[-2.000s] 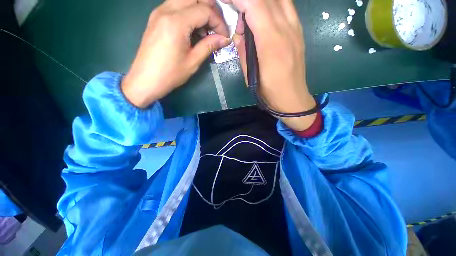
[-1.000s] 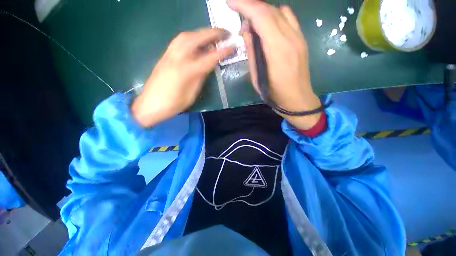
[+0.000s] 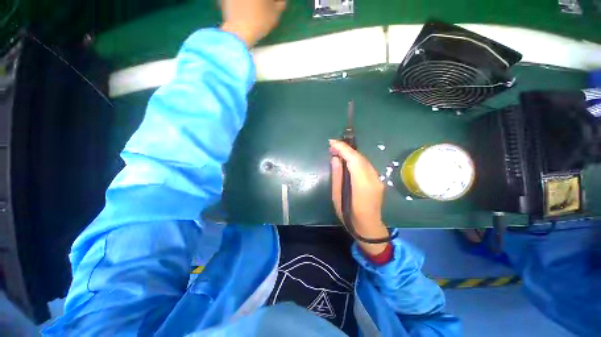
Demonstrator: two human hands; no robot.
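My right hand [image 3: 359, 194] holds the soldering iron [image 3: 350, 135] over the mat, its thin metal tip pointing away from me and touching nothing. My left hand [image 3: 254, 16] is stretched out past the pale rail over the green conveyor belt [image 3: 422, 12]. It is blurred and cut by the top edge, so whether it holds anything cannot be told. One phone assembly [image 3: 333, 6] lies on the belt to the right of that hand, cut by the top edge.
A pale rail [image 3: 323, 51] crosses behind the mat. A black fan [image 3: 448, 72] stands at the upper right. A tape roll [image 3: 438, 172] with white flakes [image 3: 389, 172] beside it is right of my right hand. The iron stand's sponge [image 3: 562, 195] is far right. A black rack is left.
The view has shifted forward over the bench. My left hand has left the mat and reached out to the belt. The phone assembly is gone from between my hands. My right hand still holds the iron.
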